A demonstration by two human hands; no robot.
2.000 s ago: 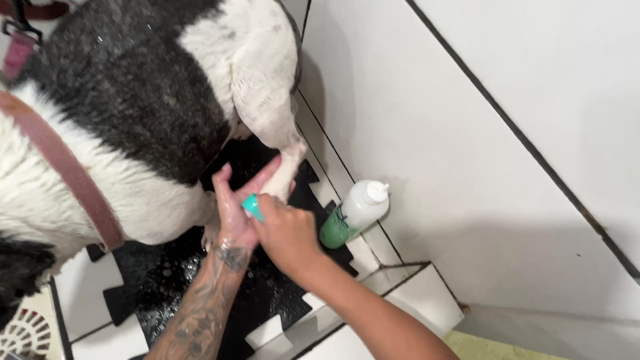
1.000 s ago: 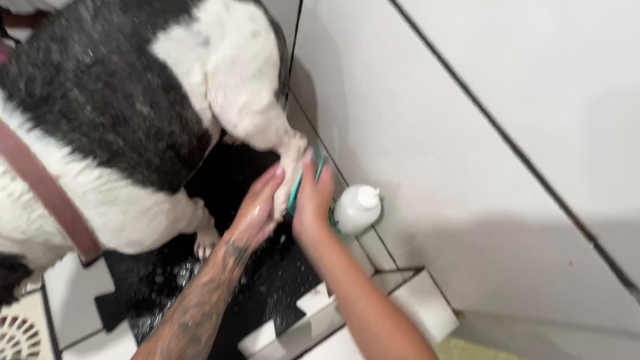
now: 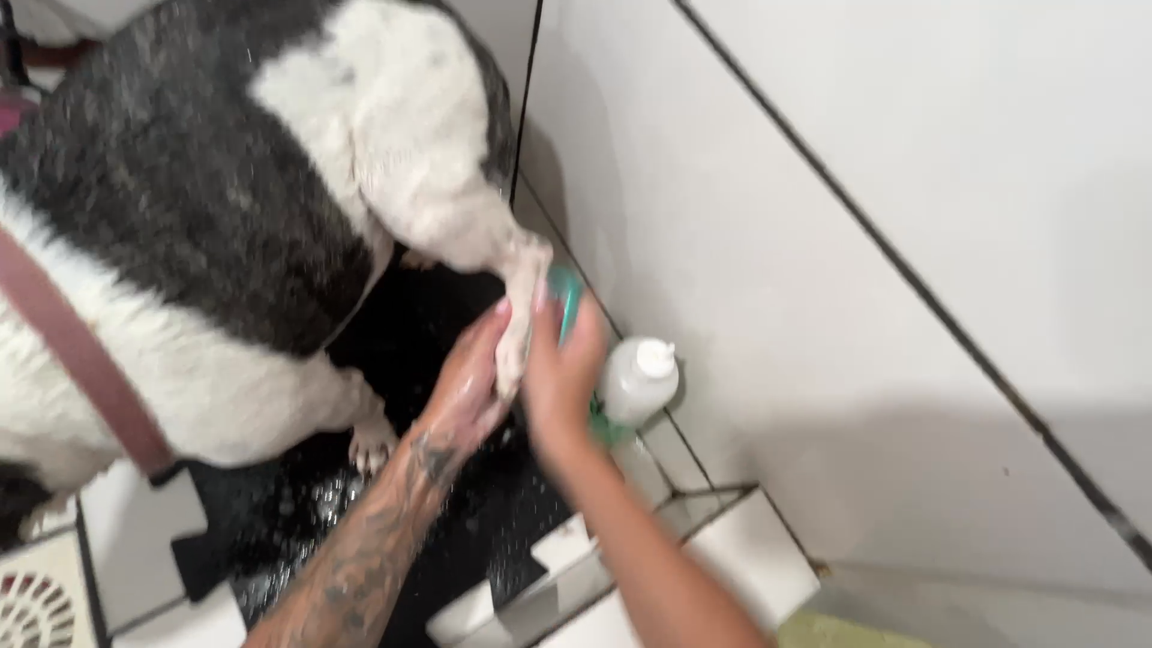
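Observation:
A wet black-and-white dog (image 3: 207, 180) stands side-on at the left, a dusty-pink strap (image 3: 76, 351) around its body. My left hand (image 3: 468, 382), below a tattooed forearm, is closed around the lower part of the dog's raised hind leg (image 3: 517, 306). Against the other side of that leg is my right hand (image 3: 567, 369), blurred, with a teal tool (image 3: 567, 297) in its grip; the tool's working side is hidden. Just right of that hand stands a squeeze bottle (image 3: 637, 382) with a white cap and green lower part.
Beneath the dog lies a wet black interlocking mat (image 3: 504, 504). White tiled wall (image 3: 864, 360) rises close on the right. A low white tiled ledge (image 3: 747, 567) edges the front. A round-slotted drain cover (image 3: 40, 594) is at the lower left.
My right hand has moved from over my left hand to the right side of the dog's leg, and more of the teal tool shows. My left hand stays at the leg.

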